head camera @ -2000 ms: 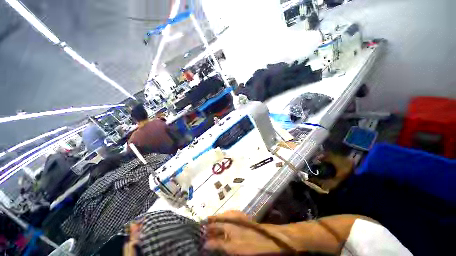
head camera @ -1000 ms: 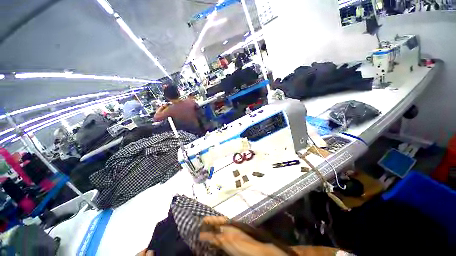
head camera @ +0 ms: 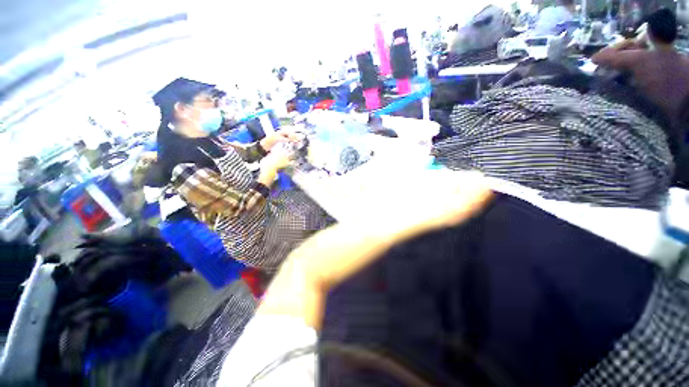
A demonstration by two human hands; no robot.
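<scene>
A navy-black plain fabric panel (head camera: pixel 483 295) fills the lower middle, large and close. Black-and-white checked fabric (head camera: pixel 653 351) adjoins it at the lower right. My left hand (head camera: pixel 446 198) is blurred and overexposed at the panel's upper left edge, with its fingertips near the panel's top corner. Its forearm rises from a white sleeve at the bottom. Whether the fingers grip the cloth cannot be told. My right hand is not in view.
A pile of checked fabric (head camera: pixel 559 143) lies behind the panel. A masked person (head camera: pixel 219 174) sits at the left, handling something by a clear plastic bag (head camera: pixel 340 143). Pink and black thread cones (head camera: pixel 400 64) stand beyond. Dark cloth (head camera: pixel 98 302) is heaped lower left.
The view has swung left. The sewing machine has nearly left the picture at the right edge. The dark panel now spreads large in front, and my right hand has left the view.
</scene>
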